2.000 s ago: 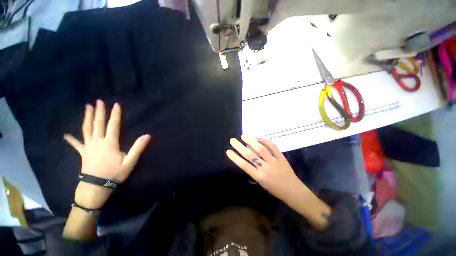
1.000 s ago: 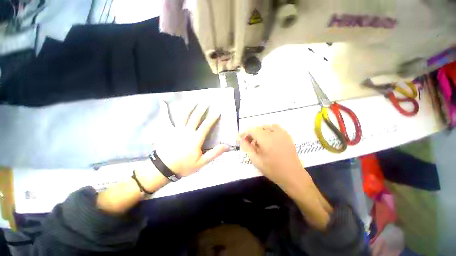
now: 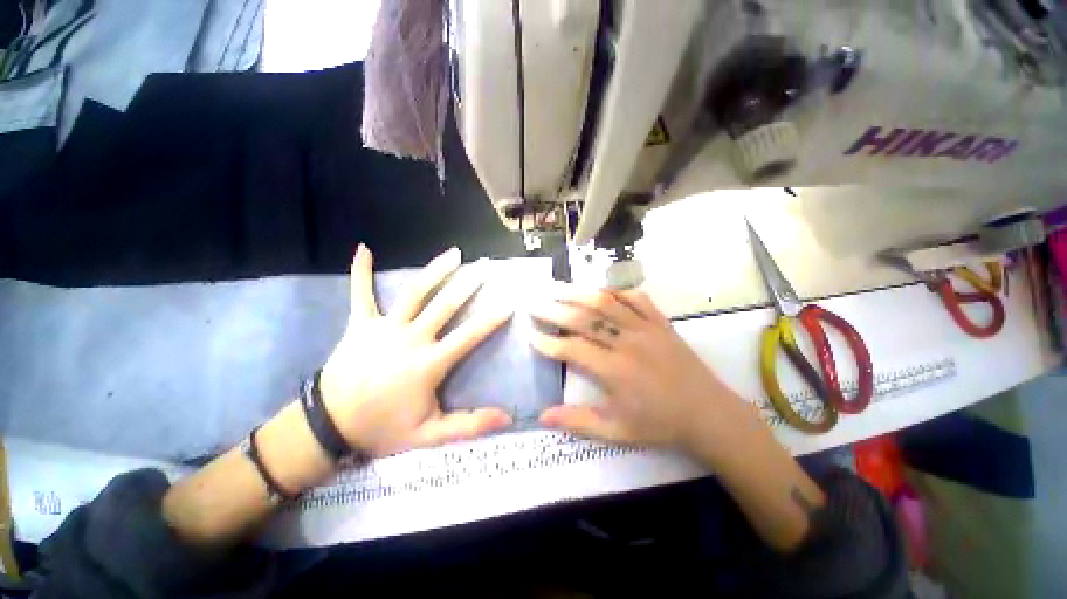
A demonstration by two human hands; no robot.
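Observation:
A grey-blue fabric panel [image 3: 140, 363] lies across the white table in front of the needle, along the near side of a black fabric panel [image 3: 211, 176]. My left hand [image 3: 404, 363] lies flat on the grey-blue panel with its fingers spread. My right hand [image 3: 638, 369] is at the panel's right end, just below the presser foot [image 3: 562, 255], with thumb and fingers apart. The fingertips rest at the fabric's edge; whether they pinch it cannot be told. The white sewing machine head [image 3: 702, 117] stands above.
Fabric scissors [image 3: 807, 351] with yellow and red handles lie right of my right hand. Second scissors [image 3: 973, 307] lie farther right. A mauve-grey thread bundle [image 3: 404, 82] hangs at the machine's left end. A printed ruler scale [image 3: 386, 477] runs along the front edge. Grey pieces [image 3: 140, 41] lie back left.
The near part of the black panel has been folded back, showing the grey-blue side. Since one second ago, my right hand has moved up towards the presser foot and its fingers have spread.

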